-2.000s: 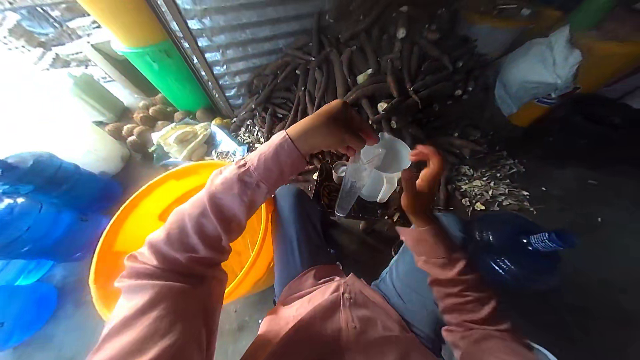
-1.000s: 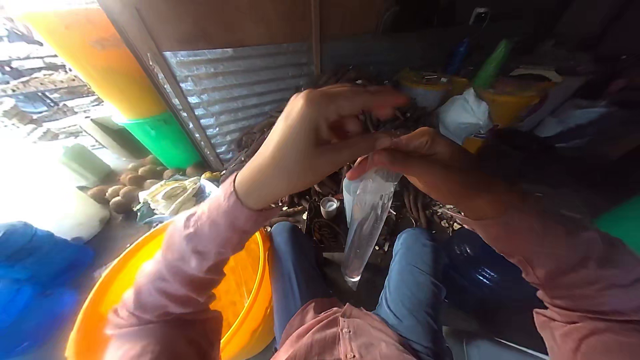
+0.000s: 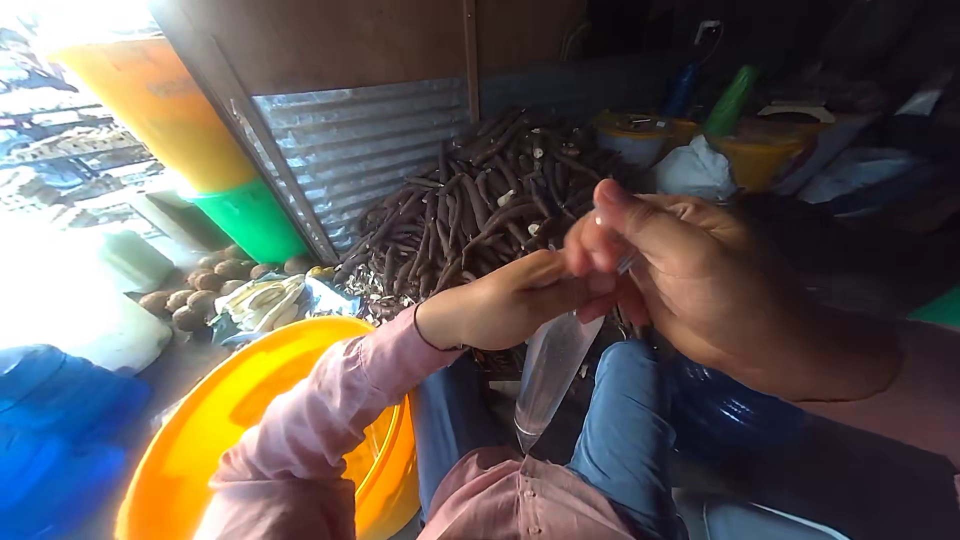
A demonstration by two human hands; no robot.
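Observation:
A long clear plastic bag (image 3: 551, 375), narrow and pointed at its lower end, hangs between my knees with what looks like clear liquid inside. My left hand (image 3: 517, 300) is closed around its upper part. Against it, my right hand (image 3: 675, 262) pinches the top of the bag, thumb raised and fingers curled. The two hands touch or nearly touch, and they hide the bag's mouth.
Cassava roots (image 3: 480, 202) are heaped ahead against a corrugated metal sheet (image 3: 367, 142). A large yellow tub (image 3: 262, 352) stands at my left, beyond it coconuts (image 3: 202, 292) and blue containers (image 3: 60, 420). A dark blue water jug (image 3: 727, 412) lies by my right knee.
Two seconds ago a translucent cup or jug was at my hands beside the bag; it no longer shows. My hands have come together at the bag's top.

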